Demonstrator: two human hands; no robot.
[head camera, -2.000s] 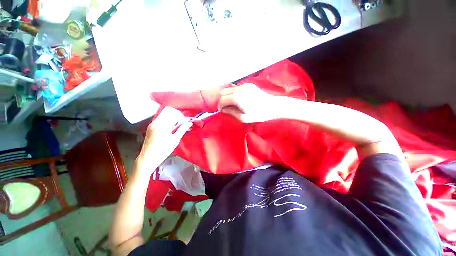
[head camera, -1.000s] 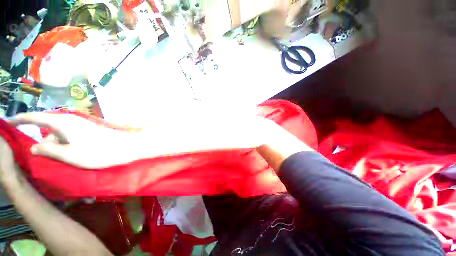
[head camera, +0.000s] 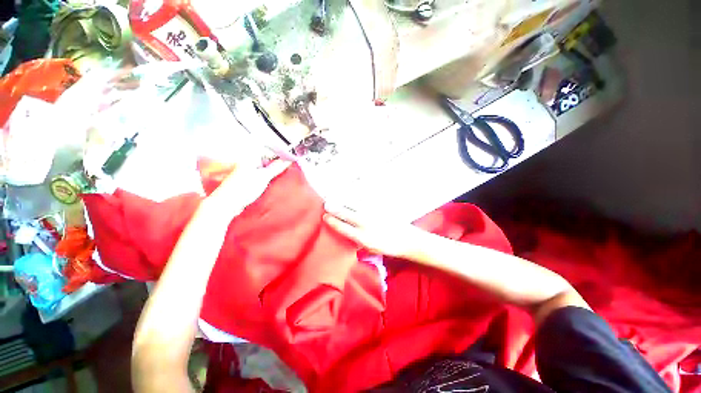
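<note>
A large red garment piece (head camera: 284, 269) lies over the white machine table's front edge and my lap, with white cloth showing along its edges. My left hand (head camera: 250, 188) lies on the cloth close to the needle area (head camera: 296, 146); glare washes out its fingers. My right hand (head camera: 361, 230) rests on the cloth to the right with its fingertips on a fold. Whether either hand pinches the cloth cannot be made out. The exact stitching point is hidden by glare.
Black-handled scissors (head camera: 490, 143) lie on the table at right. A green-handled screwdriver (head camera: 119, 156) and a round yellow-green roll (head camera: 66, 189) are at left. A red bottle (head camera: 173, 34) stands behind. Orange bags (head camera: 38, 80) lie far left. More red cloth (head camera: 615, 284) lies at right.
The red cloth, stretched far left one second ago, now lies up on the table by the needle area. Both hands have moved from the left to that area. The view has shifted too.
</note>
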